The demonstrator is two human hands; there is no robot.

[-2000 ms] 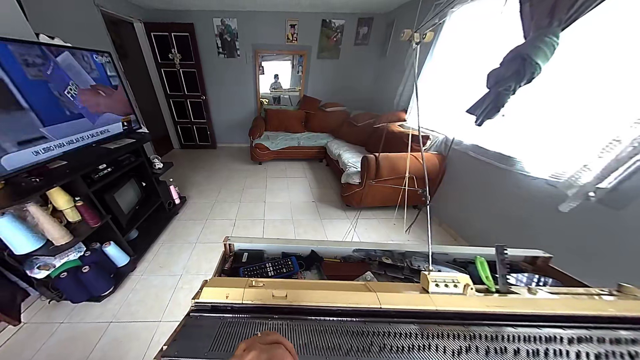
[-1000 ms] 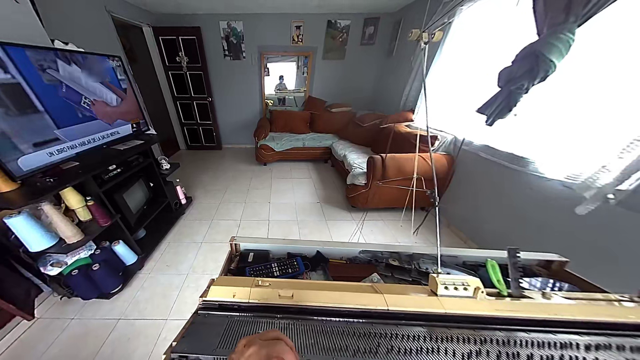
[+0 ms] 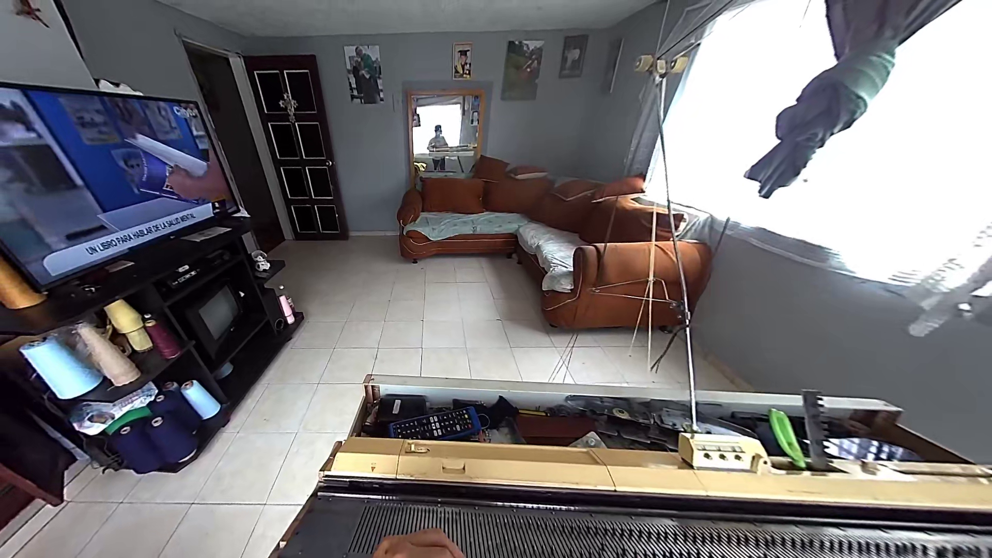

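The back of my left hand (image 3: 418, 544) shows at the bottom edge, at the left part of a knitting machine's needle bed (image 3: 542, 531). Its fingers are mostly cut off by the frame, so a hold on anything cannot be made out. My right hand is out of view. Behind the needle bed runs the machine's cream plastic rail (image 3: 535, 469), with a yarn tension unit (image 3: 722, 452) and its upright metal rod (image 3: 682, 310) on it. A green plastic tool (image 3: 787, 438) and a dark toothed strip (image 3: 814, 430) stand to the right of that unit.
Beyond the rail, an open tray (image 3: 620, 391) holds a remote control (image 3: 435, 425) and loose tools. At left, a black TV stand (image 3: 256, 341) carries a television (image 3: 116, 178) and yarn cones (image 3: 62, 368). A brown corner sofa (image 3: 635, 279) stands across the tiled floor (image 3: 263, 418).
My left hand stays near the left part of the needle bed, with less of it showing above the bottom edge now. The television picture has changed.
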